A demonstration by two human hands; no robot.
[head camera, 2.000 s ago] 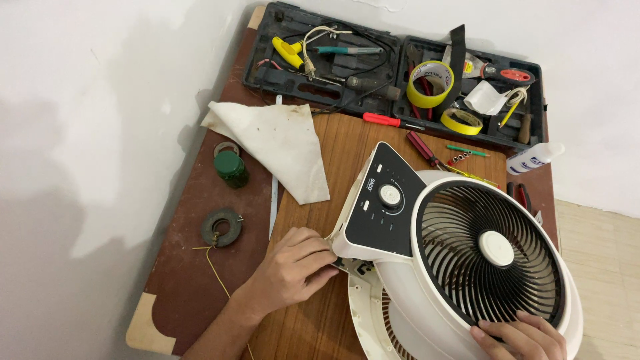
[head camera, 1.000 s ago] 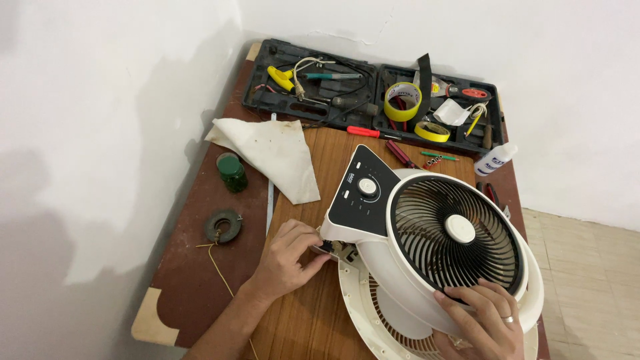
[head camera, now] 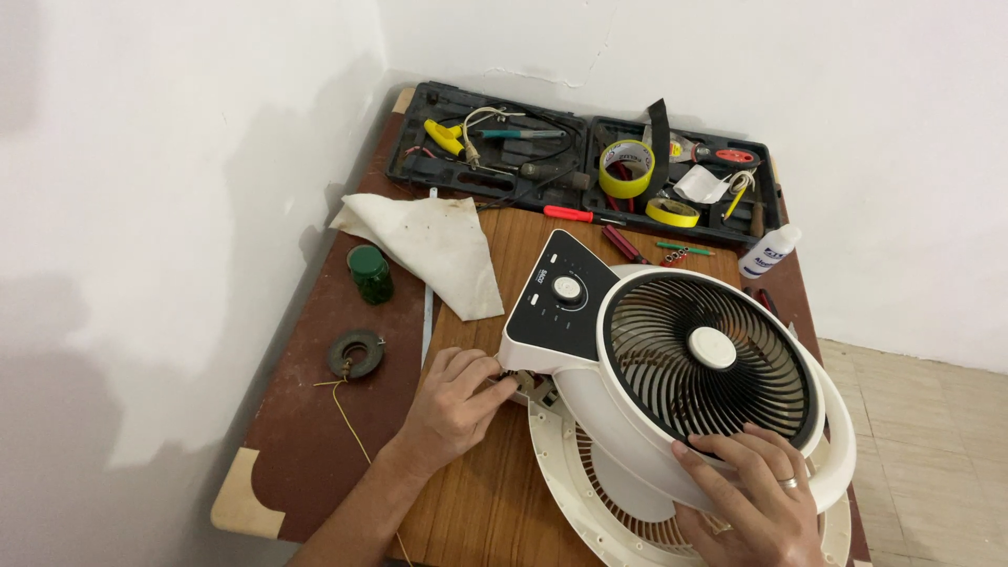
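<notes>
A white fan housing with a round black grille (head camera: 654, 354) and a black control panel (head camera: 555, 303) with a knob is tilted above a separate cream ring-shaped cover (head camera: 563, 472). My left hand (head camera: 461, 398) pinches at the open lower edge under the panel, where inner parts (head camera: 543, 392) show; what its fingertips hold is partly hidden. My right hand (head camera: 748, 488) grips the lower right rim of the housing, fingers on the grille and thumb beneath. It wears a ring. Both covers are over a wooden board (head camera: 480, 480).
An open black tool case (head camera: 488, 177) holds tapes, a scraper and cords. Before it are a red screwdriver (head camera: 567, 213), a dark red-handled tool (head camera: 624, 244), a green pencil (head camera: 685, 248) and an alcohol bottle (head camera: 770, 252). Leftward are a white cloth (head camera: 441, 244), green jar (head camera: 370, 276) and ring-shaped object (head camera: 356, 354).
The fan housing has shifted left from two seconds ago, exposing more of the cover below. My right hand has moved along with it and now wraps the lower rim. My left hand stays at the panel's edge.
</notes>
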